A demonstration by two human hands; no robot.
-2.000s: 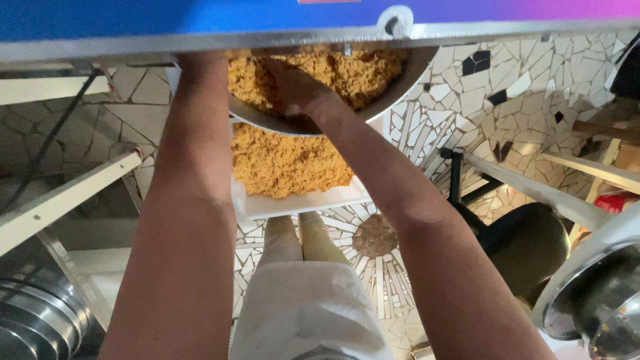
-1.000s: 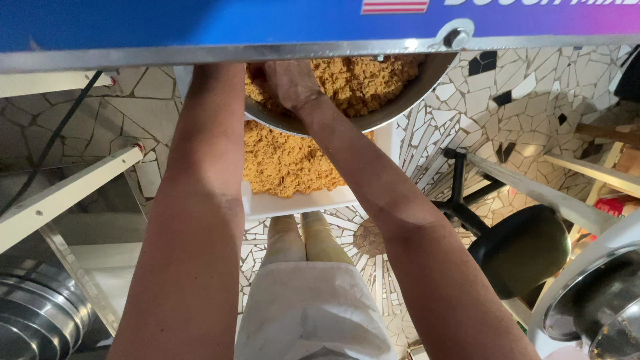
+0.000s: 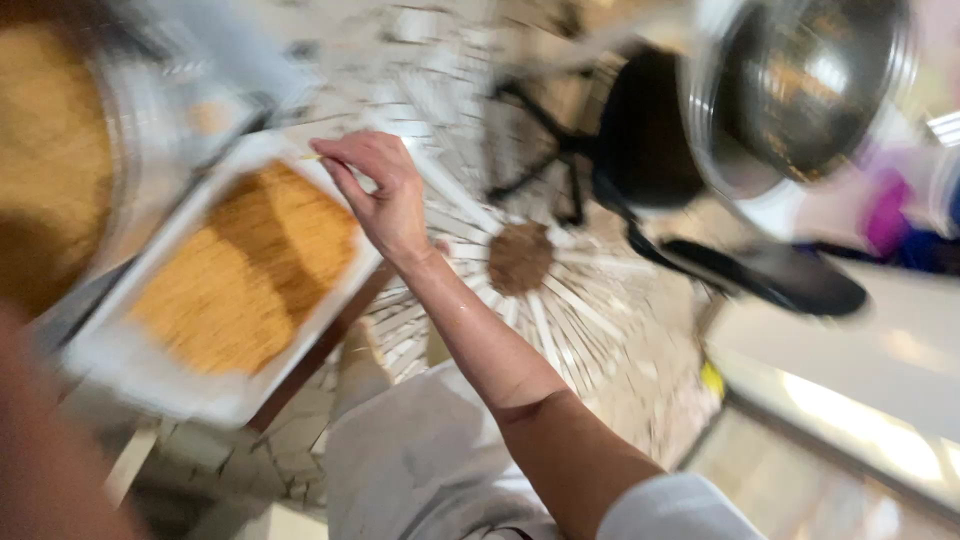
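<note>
My right hand (image 3: pixel 382 191) is raised over the right edge of a white tray (image 3: pixel 97 397); its thumb and forefinger pinch a small thin yellowish piece (image 3: pixel 310 157). Orange-brown crumbly mixture (image 3: pixel 247 270) fills much of the tray. At the far left, cut off by the frame edge, is a large metal bowl (image 3: pixel 112 172) with more of the same mixture (image 3: pixel 45 142). Of my left arm only a blurred part shows at the lower left; the left hand itself is out of view. The picture is blurred by motion.
A black swivel chair (image 3: pixel 649 135) stands right of the tray on the mosaic floor (image 3: pixel 450 90). Beyond it at upper right is a metal bowl (image 3: pixel 810 90) with orange residue inside. A pale surface (image 3: pixel 840 337) with a bright edge lies at the right.
My right hand has come out of the large bowl and is now over the tray's edge. My left hand has left the view. The view has swung far to the right.
</note>
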